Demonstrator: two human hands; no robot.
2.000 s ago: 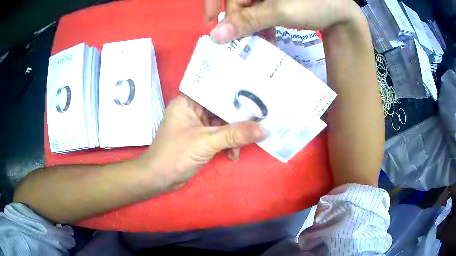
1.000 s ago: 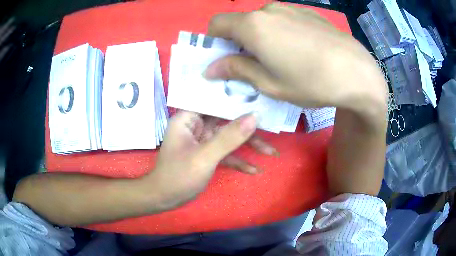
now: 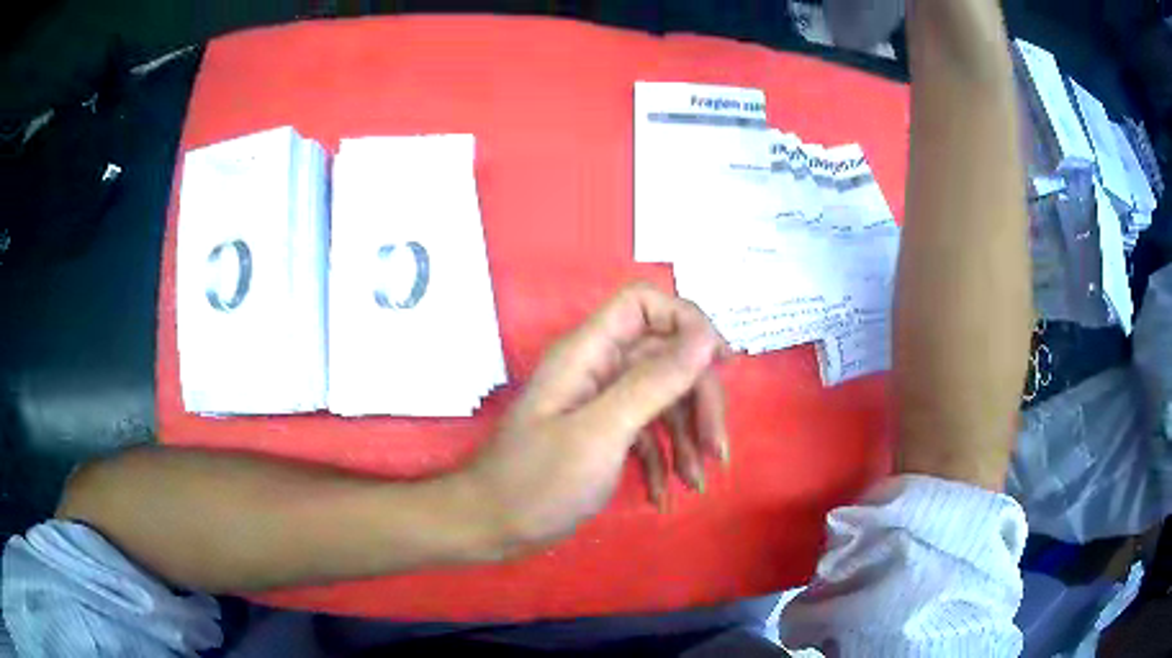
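My left hand (image 3: 604, 418) is over the middle of the red mat, holding nothing, with thumb and index finger close together and the other fingers apart. My right forearm reaches up the right side; the hand itself is cut off by the top edge. Two white manual stacks, one at the left (image 3: 244, 283) and one beside it (image 3: 405, 276), show dark ring pictures. White text slips (image 3: 784, 244) lie fanned out right of centre on the mat, partly behind my right forearm.
The red mat (image 3: 553, 129) lies on a dark bench. Bundled leaflets (image 3: 1080, 167) and a few pale rubber bands (image 3: 1038, 360) are beyond my right forearm. Silvery plastic (image 3: 1092, 450) is at the right. A blurred grey shape (image 3: 868, 19) is at the top edge.
The manual and slips held earlier have left my hands and are not seen in them now. My right hand has moved up out of view. The fanned slips are uncovered; the whole view has shifted slightly.
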